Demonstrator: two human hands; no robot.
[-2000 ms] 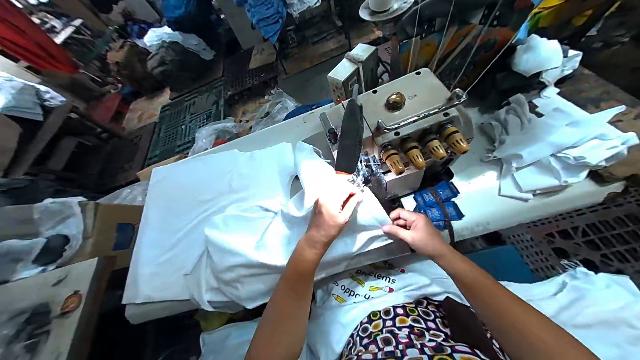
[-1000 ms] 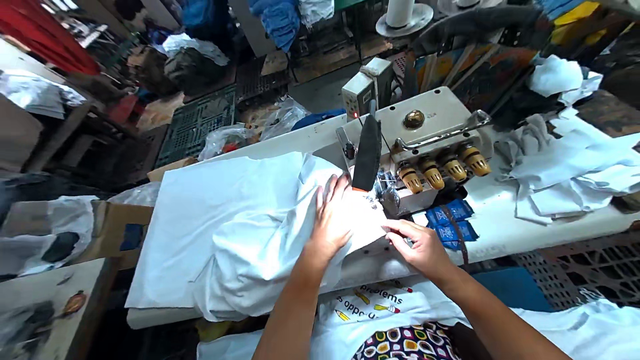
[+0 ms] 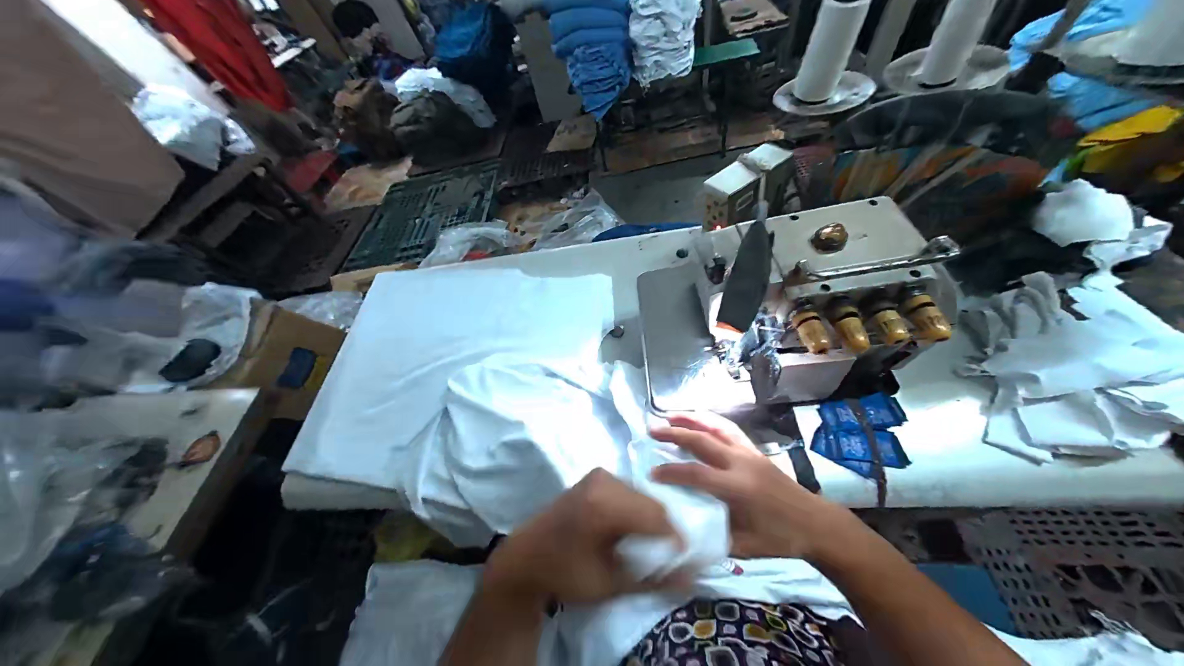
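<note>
White fabric (image 3: 527,425) lies bunched on a flat stack of white cloth (image 3: 435,342) left of an overlock sewing machine (image 3: 832,277). My left hand (image 3: 592,536), blurred, is closed on a gathered part of the fabric at the table's front edge. To its right, my right hand (image 3: 731,472) has its fingers spread against the same fabric; whether it pinches any cloth cannot be told. Both hands are in front of the machine's bare metal plate (image 3: 680,342). More white cloth with a print lies across the lap.
Blue packets (image 3: 860,435) are strapped to the white table right of the machine. White fabric scraps (image 3: 1082,361) lie farther right. Thread cones (image 3: 832,46) stand behind. At the left are a cardboard box (image 3: 305,351) and a wooden-edged table (image 3: 213,462).
Both hands have moved from beside the needle area toward the table's front edge, drawing the fabric off the machine plate. My left hand, flat on the cloth one second ago, has closed on it.
</note>
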